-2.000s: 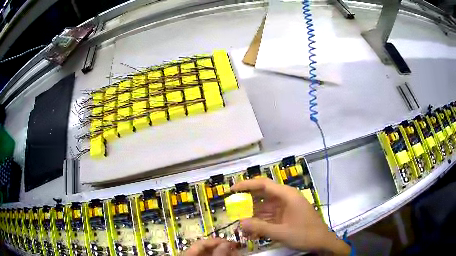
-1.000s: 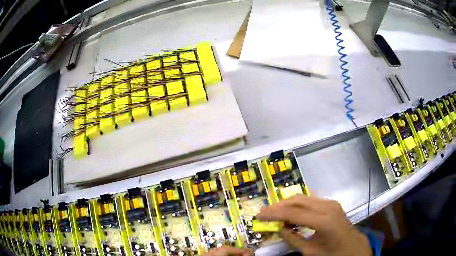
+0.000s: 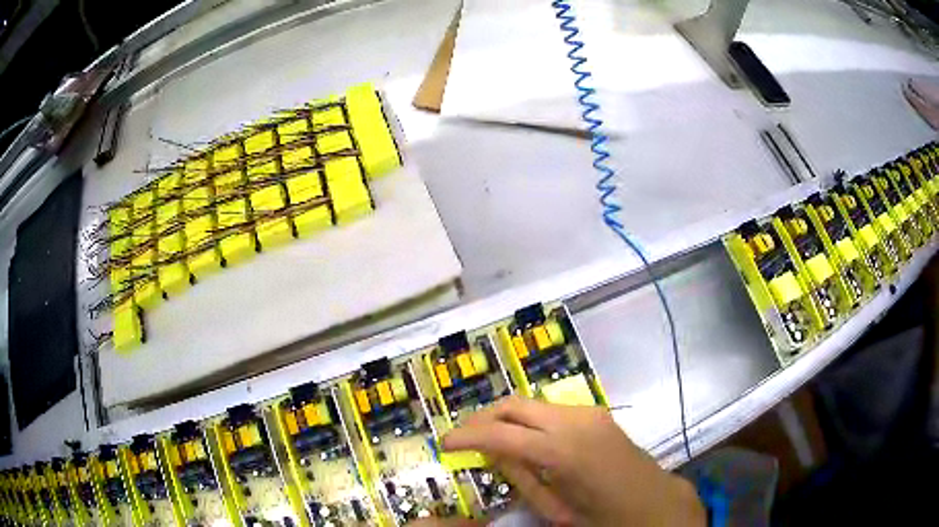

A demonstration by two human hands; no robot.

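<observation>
My right hand (image 3: 577,463), with a blue band at the wrist, is over the row of circuit boards (image 3: 309,448). Its fingers are on a yellow transformer (image 3: 463,456), low over one board near the right end of the group. The hand hides part of the block and the near end of the boards. My left hand (image 3: 445,522) shows only as a sliver at the bottom edge; its fingers cannot be made out. The board to the right has a pale yellow block (image 3: 568,391) on it.
Rows of yellow transformers (image 3: 232,211) with dark leads lie on a white slab (image 3: 340,293). More boards (image 3: 813,252) stand right of a grey conveyor gap (image 3: 669,329). The blue cord (image 3: 595,134) hangs across the bench. Another person's hand (image 3: 919,103) shows at the right edge.
The view has shifted, so the bench things sit further left. My right hand has brought the transformer down from above the boards to low over one board. My left hand has dropped mostly out of view.
</observation>
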